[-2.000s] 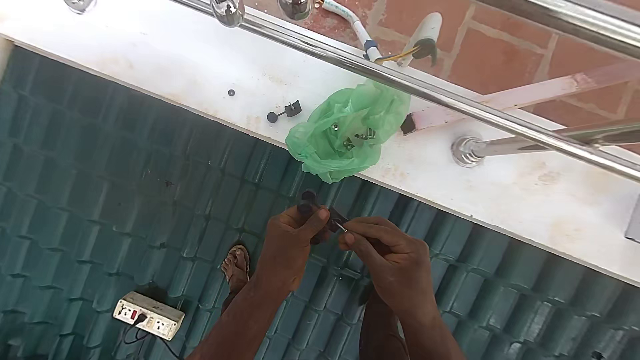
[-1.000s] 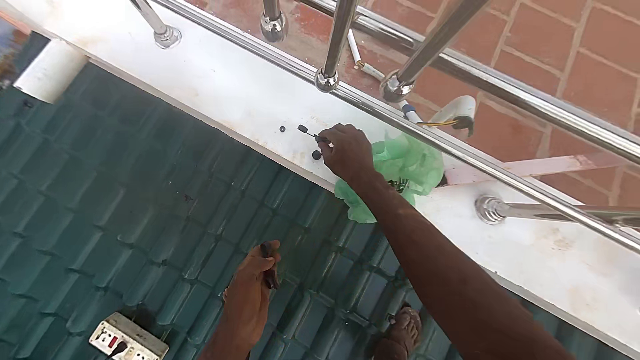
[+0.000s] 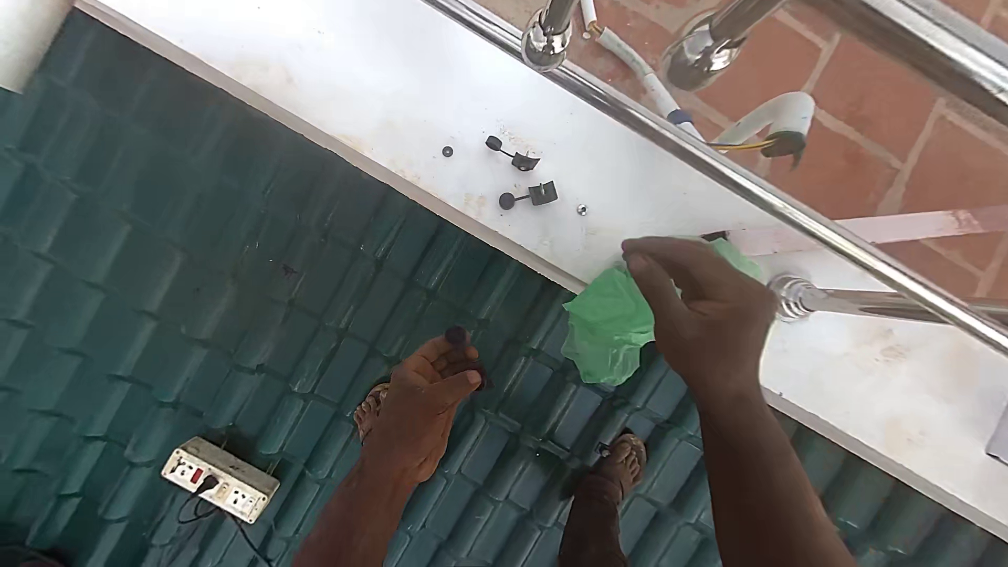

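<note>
My left hand (image 3: 429, 394) is closed around a small dark part with a round cap (image 3: 456, 336) at its upper end, held over the roof tiles. Over the green plastic bag (image 3: 610, 327) on the ledge reaches my right hand (image 3: 701, 307), thumb and fingertips near each other; whether something small is between them cannot be told. Two black parts, each a round cap joined by a thin strip to a curved piece, lie on the white ledge: one upper (image 3: 525, 162), one lower (image 3: 542, 194). A small black ring (image 3: 447, 151) and a small shiny metal piece (image 3: 583, 209) lie beside them.
Steel railing bars (image 3: 661, 134) cross above the ledge (image 3: 354, 102). Behind them a white pipe with wires (image 3: 790, 118) lies on red brick paving. A power strip with a plug (image 3: 220, 480) rests on the green roof tiles (image 3: 197, 260), left of my feet.
My right hand has moved from the black parts on the ledge to the green bag. Two capped black parts now lie there, where one lay two seconds ago. My left hand still holds a dark part.
</note>
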